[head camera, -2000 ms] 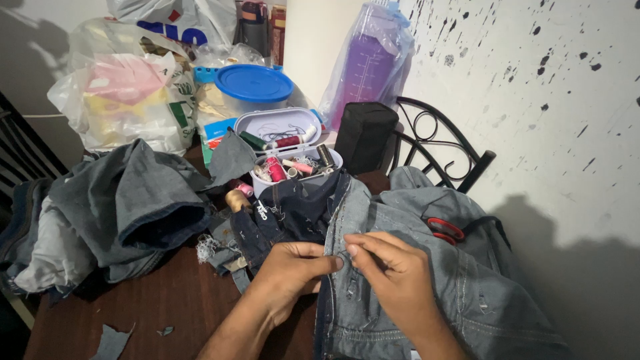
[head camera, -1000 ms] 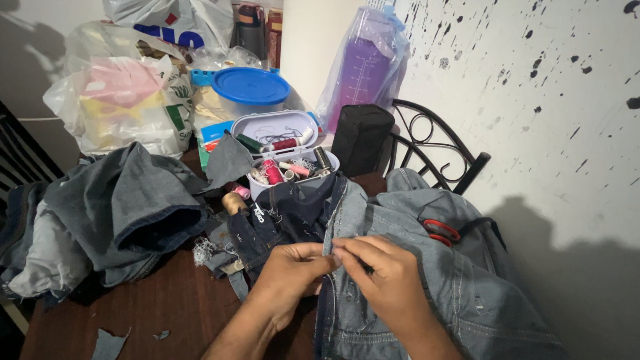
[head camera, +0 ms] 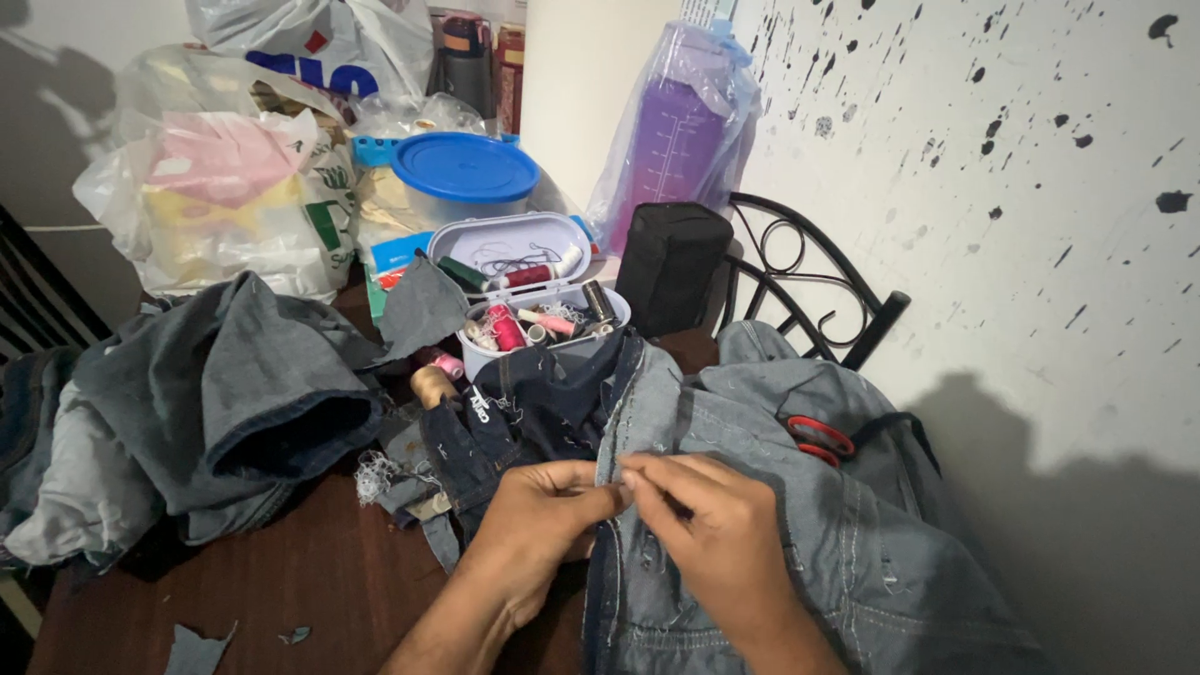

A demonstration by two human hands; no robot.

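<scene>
A grey-blue denim garment (head camera: 778, 562) with white stitching covers the right part of the table. My left hand (head camera: 534, 530) grips its seam edge between thumb and fingers. My right hand (head camera: 717, 534) has thumb and index finger pinched at the same edge, touching the left thumb; whether a needle is between them is too small to tell. Red-handled scissors (head camera: 820, 439) lie on the denim to the right. Dark blue denim (head camera: 562, 403) lies beyond the hands, beside a tan thread spool (head camera: 433, 386). An open sewing box (head camera: 614, 305) holds several thread spools.
A denim pile (head camera: 234, 403) lies left, scraps (head camera: 199, 649) near the front. Behind stand plastic bags (head camera: 234, 197), a blue-lidded tub (head camera: 466, 169), a black case (head camera: 677, 267) and a purple bottle (head camera: 670, 141) in plastic. A metal chair (head camera: 825, 272) stands by the wall.
Both hands stay at the seam edge. The right fingertips have shifted slightly away from me along it since the oldest frame.
</scene>
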